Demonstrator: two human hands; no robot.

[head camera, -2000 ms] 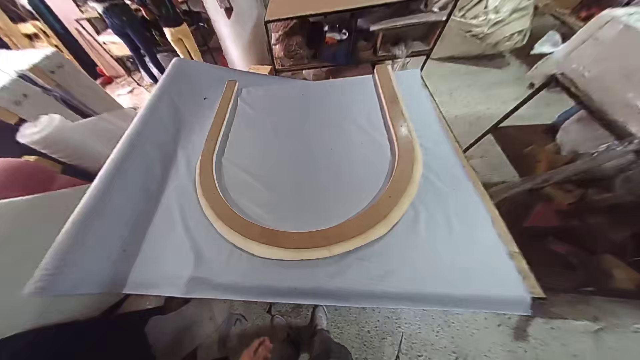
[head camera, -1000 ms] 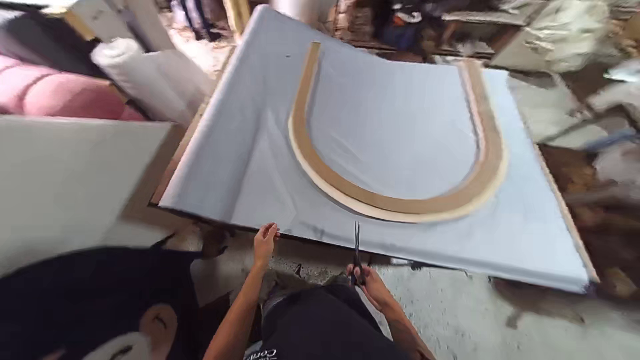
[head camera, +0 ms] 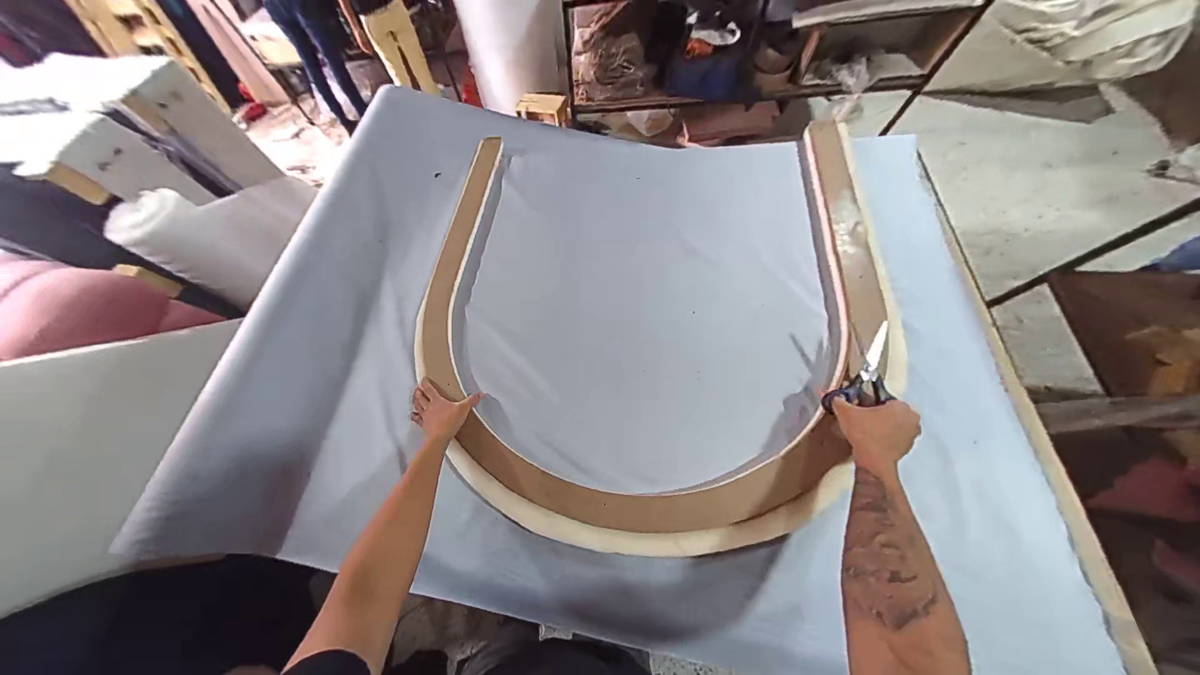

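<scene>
A U-shaped frame (head camera: pixel 637 511) with a brown face and pale padding along its edge lies on light grey-blue fabric (head camera: pixel 647 309) spread over a table. My left hand (head camera: pixel 442 411) grips the frame's left curve, thumb on the inner edge and fingers over the outer side. At the right curve, my right hand (head camera: pixel 877 429) holds scissors (head camera: pixel 870 367) by their dark handles, the blades pointing away from me above the frame. That hand is on or just over the frame; whether it also grips the frame cannot be told.
To the left are a roll of white material (head camera: pixel 202 234), pink upholstery (head camera: pixel 89 305) and a pale panel (head camera: pixel 103 450). Behind the table stand a cluttered shelf (head camera: pixel 675 101) and a white roll (head camera: pixel 511 52). Two people (head camera: pixel 398 42) stand at the back left.
One second ago both hands were at the table's near edge, the right holding the scissors. Both have since moved forward onto the frame. The view has shifted.
</scene>
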